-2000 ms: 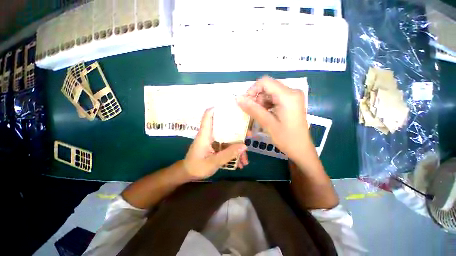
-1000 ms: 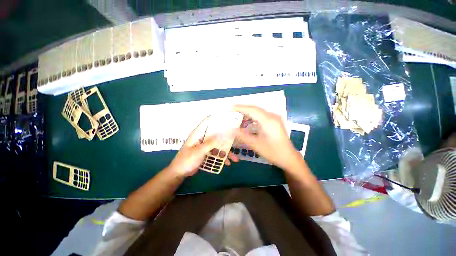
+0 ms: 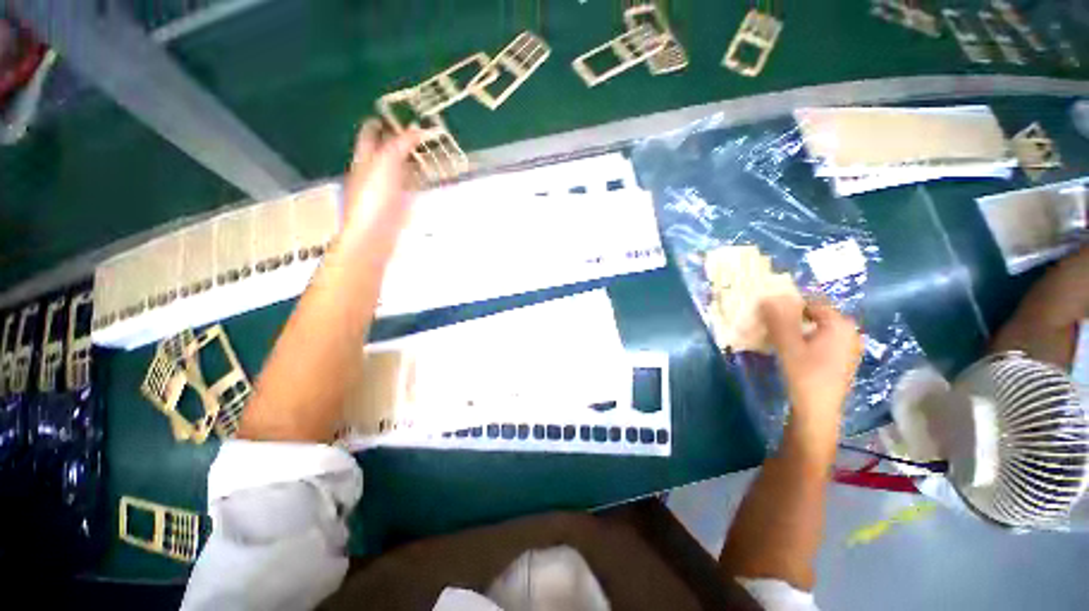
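Note:
My left hand point(image 3: 380, 179) reaches out to the conveyor side, its fingers on a gold-beige phone front housing point(image 3: 440, 158) behind the long white sheets. My right hand point(image 3: 822, 356) is at the right, its fingertips at the pile of tan backing papers point(image 3: 737, 284) on the clear bag; whether they grip a paper cannot be told. The adhesive sheet point(image 3: 514, 376) lies in front of me, with tan pieces at its left end and dark holes along its near edge. Several loose housings point(image 3: 225, 372) overlap at the left, with another housing point(image 3: 159, 529) nearer.
A thick fresh sheet stack point(image 3: 215, 257) and used liner sheets point(image 3: 514, 233) lie at the back. More housings point(image 3: 511, 69) lie on the green belt behind the rail. The clear plastic bag point(image 3: 776, 179), a desk fan point(image 3: 1021, 442) and another person's arm point(image 3: 1051, 310) are at the right.
My hands have parted from the middle. The left has moved forward and left with the housing; the right has moved to the paper pile. The view has shifted, showing more of the belt.

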